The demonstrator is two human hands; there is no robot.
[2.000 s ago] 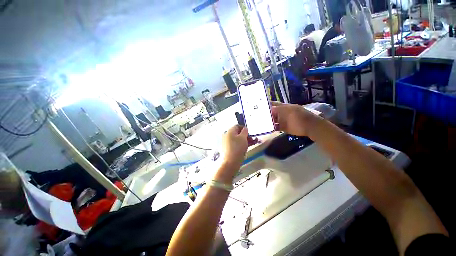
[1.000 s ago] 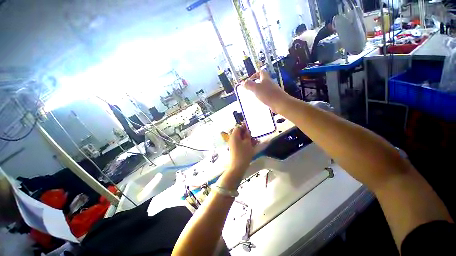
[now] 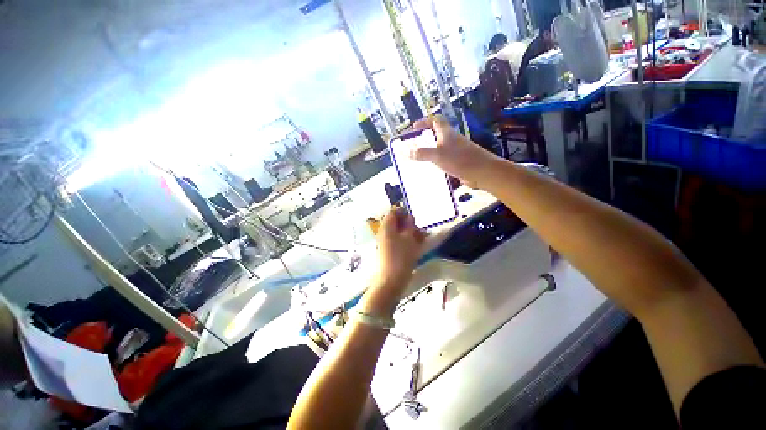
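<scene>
A smartphone (image 3: 428,189) with a white lit screen is held upright, slightly tilted, above the sewing machine head. My left hand (image 3: 398,243) grips its lower left corner. My right hand (image 3: 449,153) is at its upper right, with fingers over the top part of the screen. The white industrial sewing machine (image 3: 470,285) lies below, with a dark control panel (image 3: 485,231). A black garment piece (image 3: 235,382) lies left of the needle area, partly behind my left forearm.
A white paper sheet (image 3: 71,365) hangs at left before red cloth (image 3: 155,367). Thread cones (image 3: 370,133) stand behind the machine. A blue crate (image 3: 705,138) is at the right. A person (image 3: 514,55) sits at the back near a blue-edged table (image 3: 558,102).
My right hand has moved from the phone's lower right edge up to its top, over the screen. My left hand still holds the phone. The view has shifted slightly.
</scene>
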